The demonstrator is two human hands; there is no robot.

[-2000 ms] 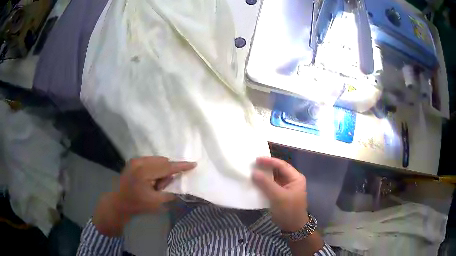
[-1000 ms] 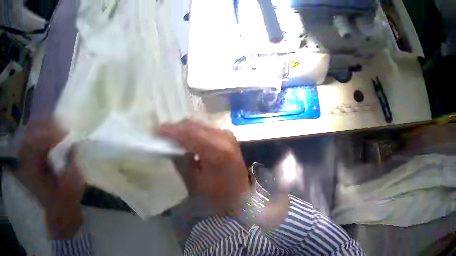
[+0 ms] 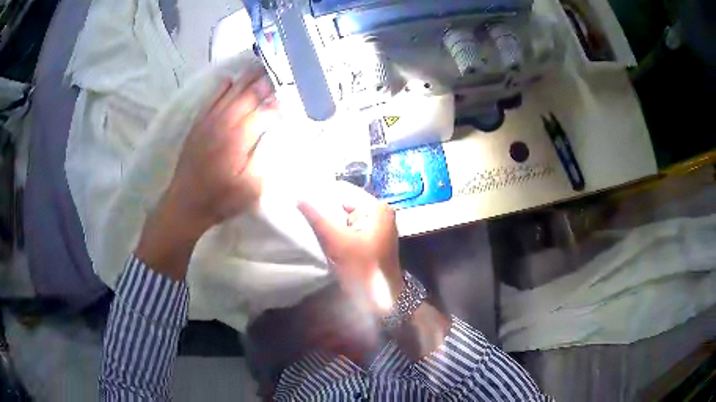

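A white garment piece (image 3: 133,180) lies across the machine table, and its right part is washed out by the lamp glare near the needle area. My left hand (image 3: 224,153) lies on the cloth left of the needle area, fingers spread and pointing up, pressing it from above. My right hand (image 3: 357,235) pinches the cloth edge just in front of the needle area, left of the blue plate (image 3: 412,174). The needle and presser foot are hidden in the glare. The overlock machine (image 3: 432,55) stands behind, with ribbed dials on its front.
Dark thread snips (image 3: 565,153) lie on the table right of the blue plate. A grey-purple cloth (image 3: 49,180) drapes at the left. White cloth (image 3: 612,275) lies at the lower right, below the table edge. A yellow bar (image 3: 687,169) shows at the far right.
Both hands have moved up to the needle area with the cloth, which was held folded near my body before. The view has shifted, so the machine shows lower and further left.
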